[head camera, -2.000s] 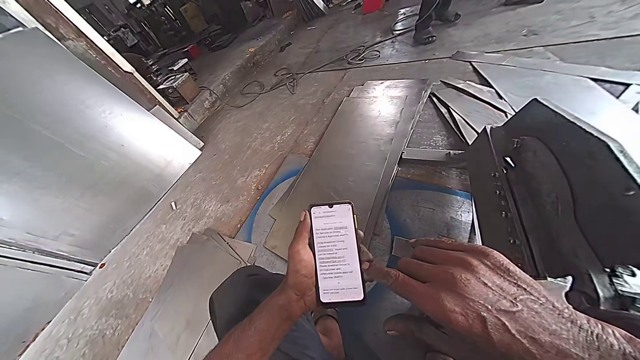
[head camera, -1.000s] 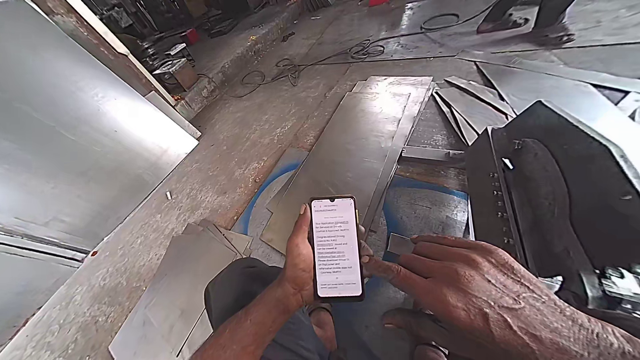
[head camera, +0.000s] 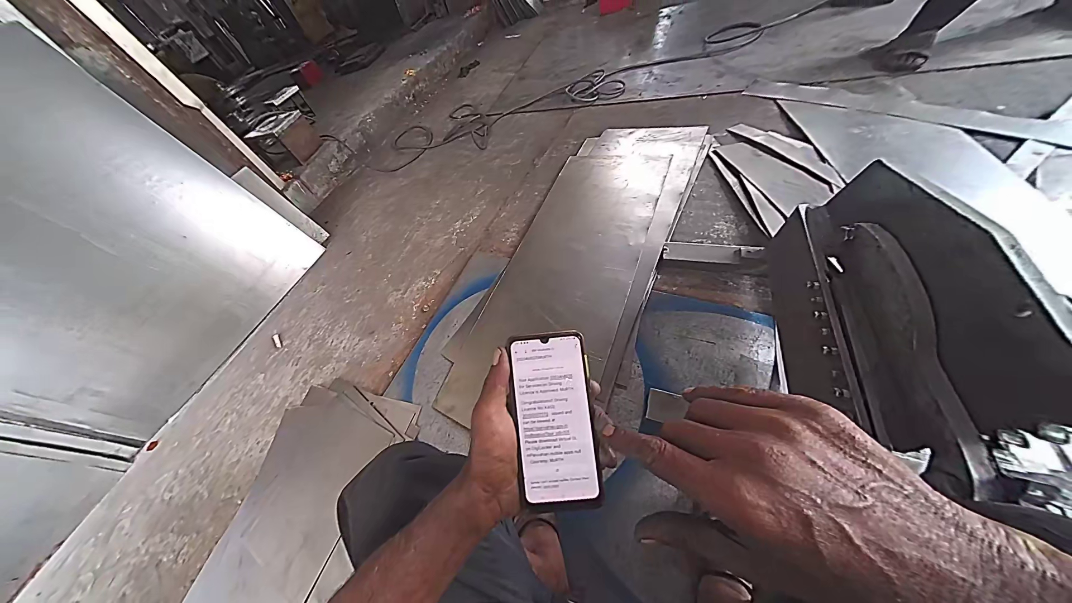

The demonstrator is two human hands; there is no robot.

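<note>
My left hand point(head camera: 496, 444) grips a smartphone point(head camera: 556, 419) upright, its lit screen with lines of writing facing me. Close to the phone's right edge is the extended index finger of my right hand point(head camera: 754, 452). Between the fingers of that hand a small flat metal piece point(head camera: 666, 406) shows. Beyond the phone a stack of long sheet metal pieces point(head camera: 578, 226) lies over a blue-edged, painted round shape point(head camera: 452, 310) on the floor.
A large metal sheet point(head camera: 151, 218) stands at the left. Sheet offcuts point(head camera: 310, 461) lie by my knee. A dark metal machine part point(head camera: 938, 318) with bolts is at the right. Cable point(head camera: 477, 126) coils across the floor, and more offcuts point(head camera: 779, 167) lie behind. A person's foot point(head camera: 900, 57) is at the top right.
Another person's feet at the top have shifted position. My hands and the phone have stayed much the same.
</note>
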